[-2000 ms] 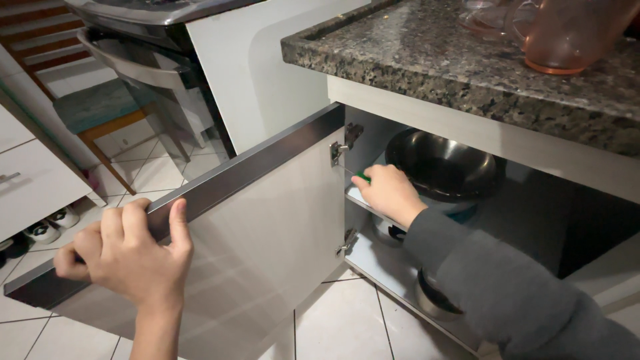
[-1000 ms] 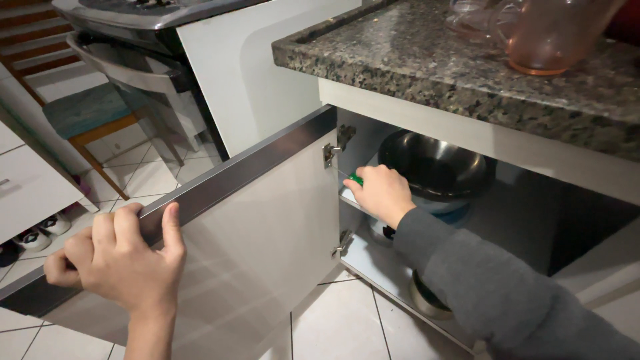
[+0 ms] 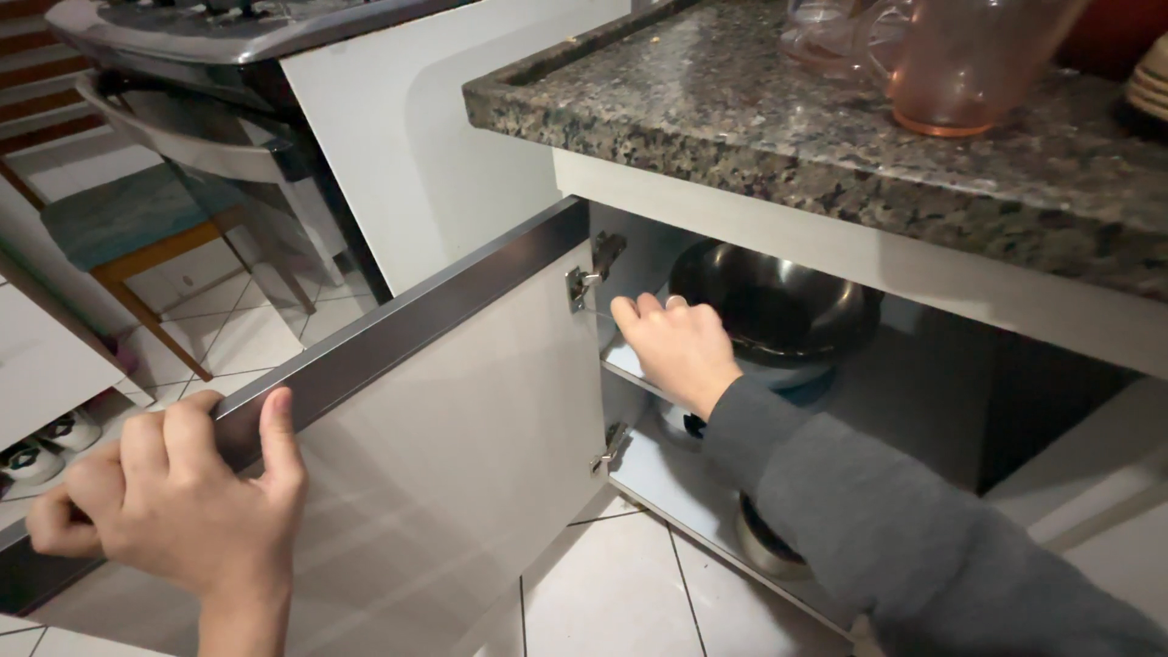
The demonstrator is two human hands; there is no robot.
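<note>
My left hand [image 3: 196,493] grips the dark top edge of a white cabinet door [image 3: 438,438], fingers over the far side and thumb on the near side. The door stands swung out on two metal hinges. My right hand [image 3: 680,351], in a grey sleeve, is closed just inside the cabinet by the upper hinge [image 3: 584,278]; whatever its fingers hold is hidden from view now. Right behind it a dark metal bowl [image 3: 776,297] sits above the upper shelf [image 3: 630,365], with a bluish container [image 3: 808,385] beneath it. A metal pan [image 3: 766,543] rests on the lower shelf [image 3: 680,484].
A granite countertop [image 3: 730,146] juts out above the cabinet, with a pinkish pitcher [image 3: 972,68] on it. Behind the door are a stove [image 3: 228,41] and a wooden chair [image 3: 137,210] with a teal seat. Shoes [image 3: 36,456] lie at the far left.
The green item seen at my right fingertips in both earlier frames is out of sight now. My left hand has stayed on the door edge.
</note>
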